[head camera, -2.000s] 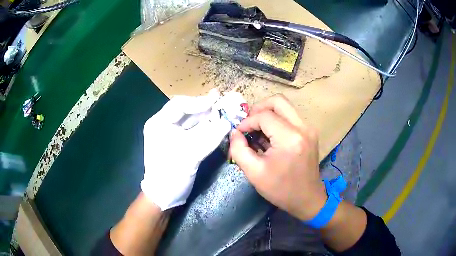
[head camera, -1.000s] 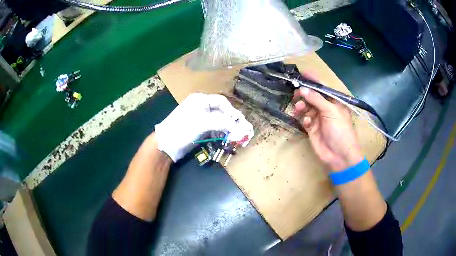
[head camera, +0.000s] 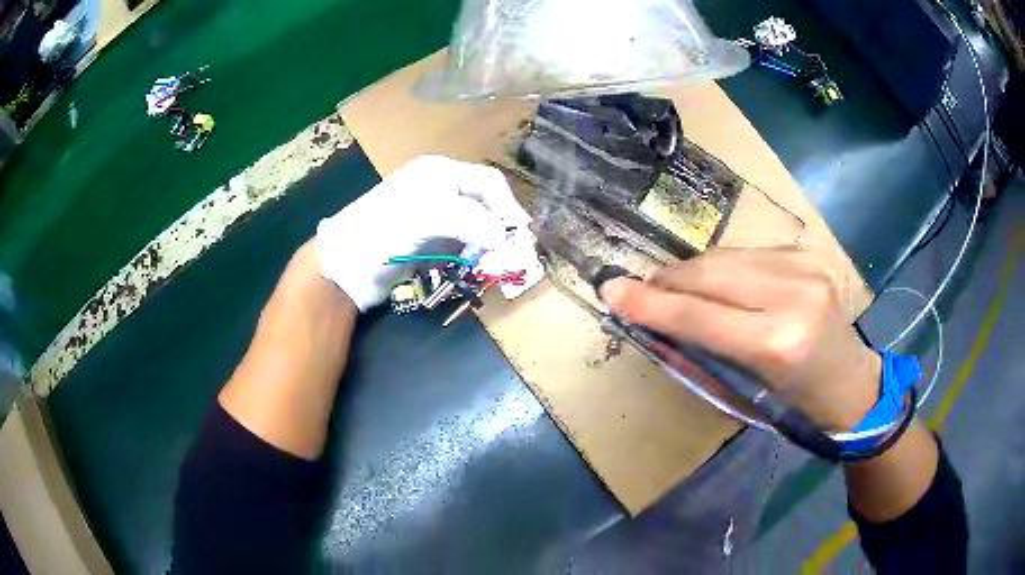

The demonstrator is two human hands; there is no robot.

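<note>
My left hand (head camera: 422, 225), in a white glove, holds a wired board assembly (head camera: 418, 292) with a yellow block, metal pins and green and red wires. A white plug part (head camera: 519, 264) shows at its fingertips, beside the red wires. My bare right hand (head camera: 753, 326), with a blue wrist strap (head camera: 888, 393), grips the black soldering iron (head camera: 697, 354). The iron's tip end points at the white part; smoke blurs that spot, and I cannot tell if they touch.
The black iron stand (head camera: 607, 146) with its yellowish sponge (head camera: 683, 213) sits on a cardboard sheet (head camera: 629, 427) strewn with dark specks. A clear fume hood (head camera: 584, 51) hangs above. Other wired assemblies lie on the green conveyor (head camera: 186, 112) and at the back right (head camera: 798, 62).
My right hand has taken the iron off the stand and brought it left and down towards the assembly. My left hand now holds the assembly with wires out; the hood has come into view.
</note>
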